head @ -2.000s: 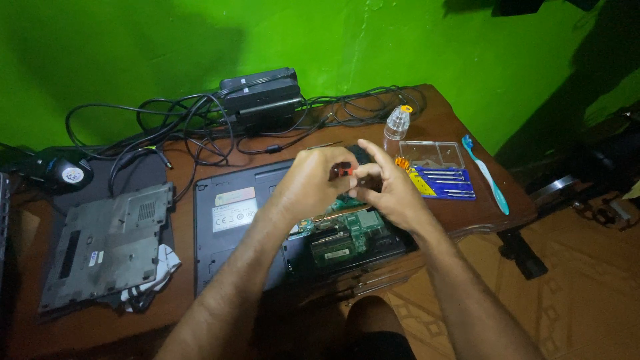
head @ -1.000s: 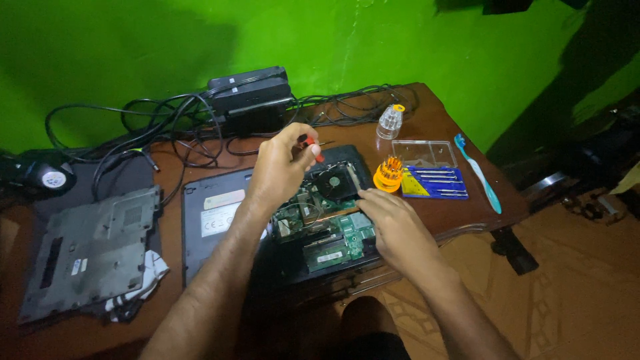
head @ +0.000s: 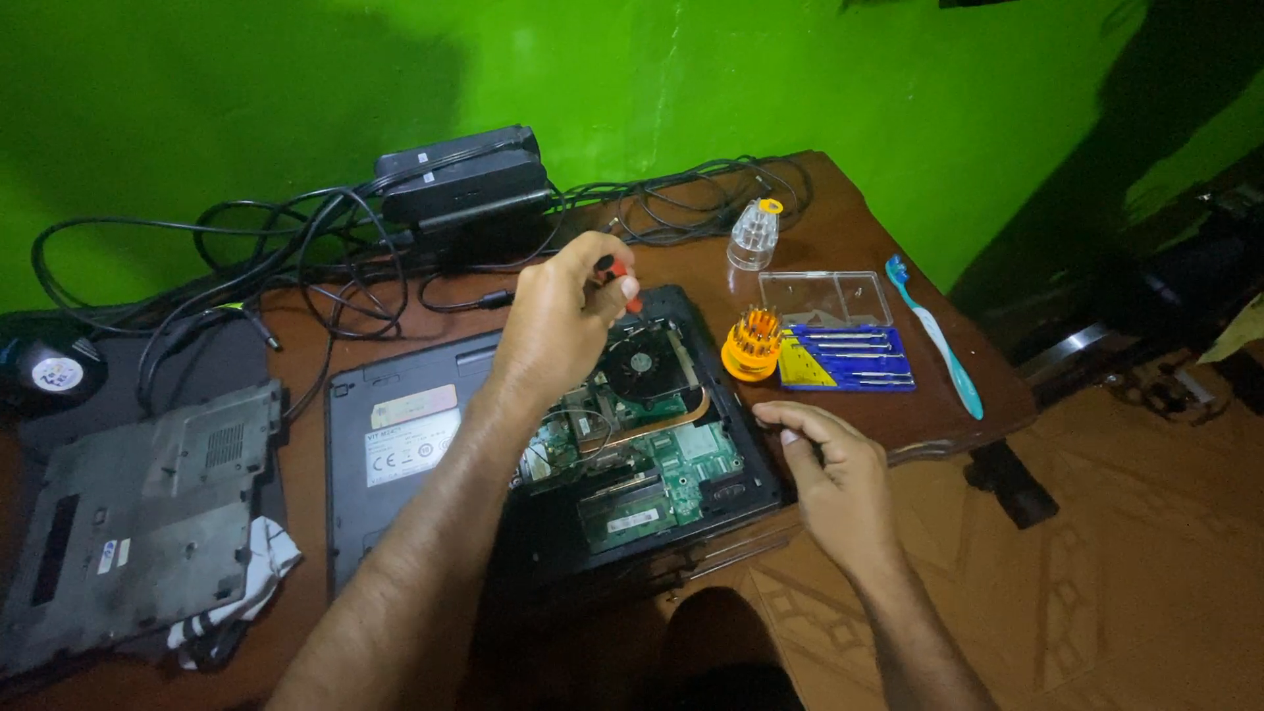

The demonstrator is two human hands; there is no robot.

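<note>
My left hand grips a red and black screwdriver, its tip pointing down at the upper edge of the cooling fan. The fan sits in an upturned laptop with its inside bare; a copper heat pipe, a green circuit board and a memory module show. Beside the laptop's right edge is my right hand, fingers bent; whether it holds something small I cannot tell. An orange bit holder full of bits stands above it.
A blue case of small screwdrivers with a clear lid, a clear cap and a toothbrush lie at right. A laptop bottom cover rests on the left near a cloth. Black cables and a power adapter are behind.
My hands were together over the laptop two seconds ago and are now apart. The left hand has brought the screwdriver to the fan's upper edge. My right hand has moved to the laptop's right side.
</note>
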